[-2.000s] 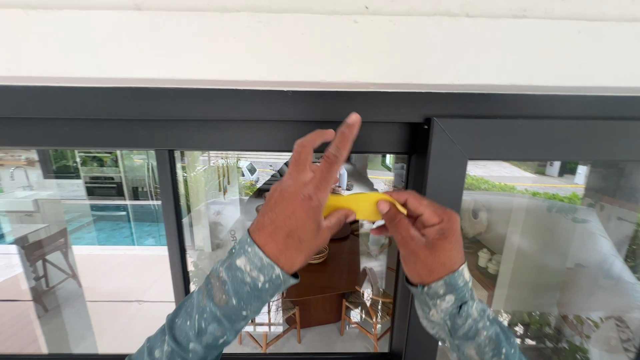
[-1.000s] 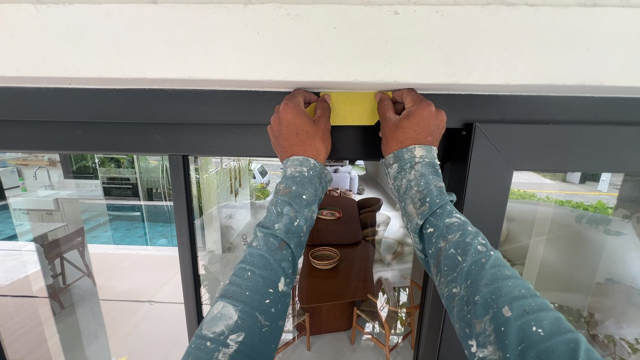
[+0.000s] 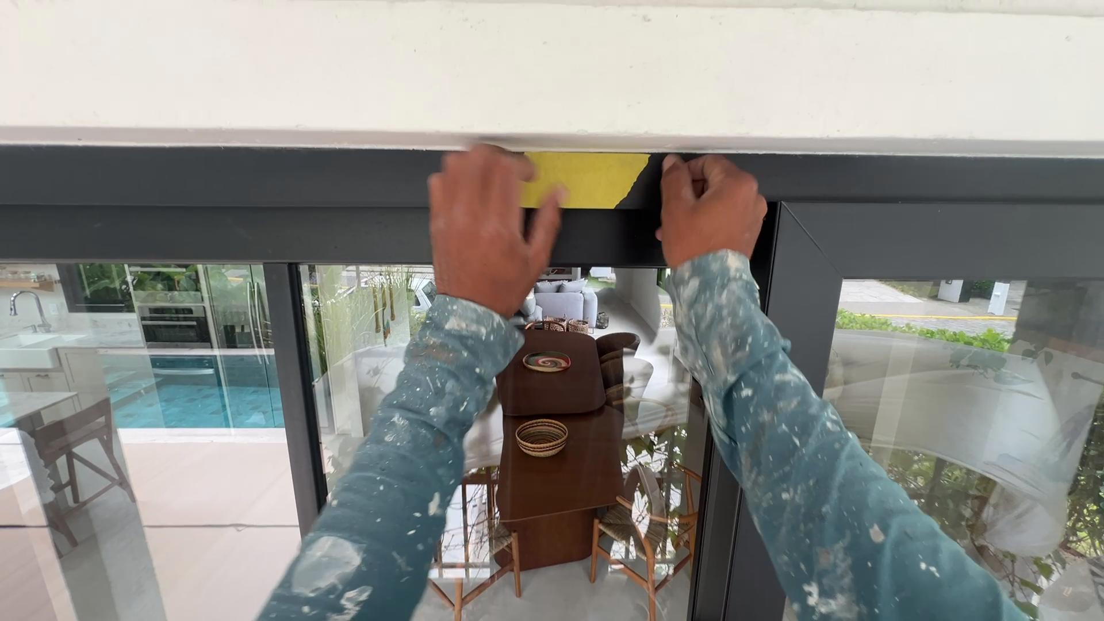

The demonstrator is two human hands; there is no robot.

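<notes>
A short piece of yellow masking tape (image 3: 585,179) lies flat on the dark metal window frame (image 3: 216,177), right under the edge of the white wall. Its right end is torn at a slant. My left hand (image 3: 487,228), slightly blurred, is over the tape's left end with its fingers apart, and hides that end. Just right of the torn end, my right hand (image 3: 714,207) touches the frame with thumb and fingers drawn together; a gap separates it from the tape, and nothing shows between its fingertips. Both sleeves are teal and spotted with paint.
The white wall (image 3: 552,73) juts over the frame. Below are glass panes with dark uprights (image 3: 295,379). Through the glass show a wooden table (image 3: 561,466), a woven bowl (image 3: 542,437) and chairs (image 3: 634,526); a pool (image 3: 194,392) appears at the left.
Two seconds ago the yellow tape was between both hands before the glass; one second ago both hands held it against the frame. Now my right hand has come off its right end and my left fingers have spread.
</notes>
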